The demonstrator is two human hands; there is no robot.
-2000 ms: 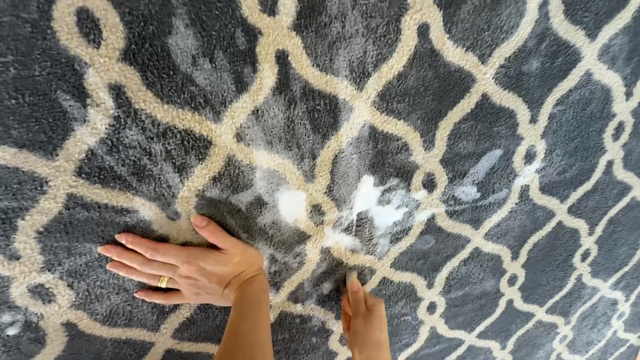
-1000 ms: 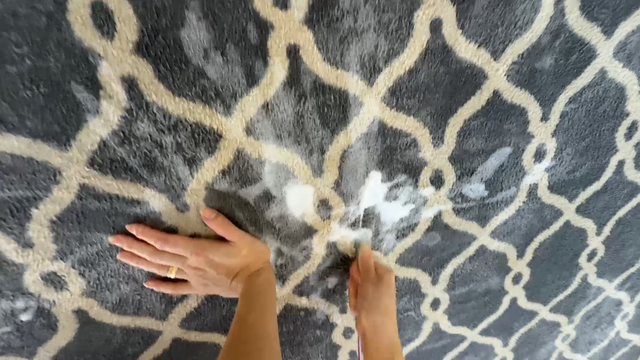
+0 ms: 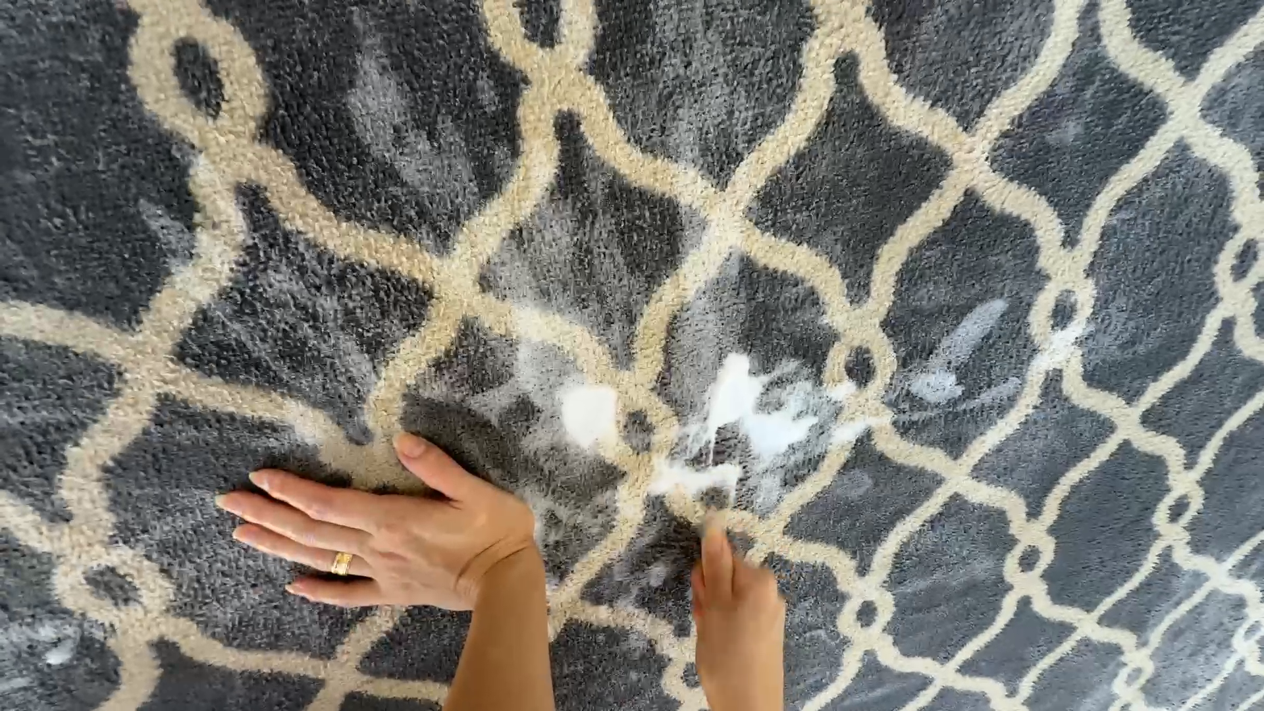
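Observation:
My left hand [image 3: 395, 538] lies palm down on a dark grey carpet [image 3: 385, 173] with a cream lattice pattern. Its fingers are a little apart, a gold ring is on one of them, and it holds nothing. To its right, my right hand [image 3: 739, 617] is closed, index finger extended, around a slim tool whose grey tip [image 3: 715, 497] barely shows; the fingers hide the rest, and its kind cannot be told. That tip touches the lower edge of a white foamy or creamy patch [image 3: 699, 478]. Thicker white stuff [image 3: 755, 410] lies just above, and another white blob [image 3: 590, 415] lies up and left.
Pale smears run across the carpet around and above both hands. A fainter whitish streak [image 3: 963, 346] lies to the right, and a small white spot [image 3: 59, 652] at the lower left. The patterned carpet fills the whole view.
My right hand has shifted slightly up towards the white patch and then back down a little. My left hand has stayed flat at the same place on the carpet.

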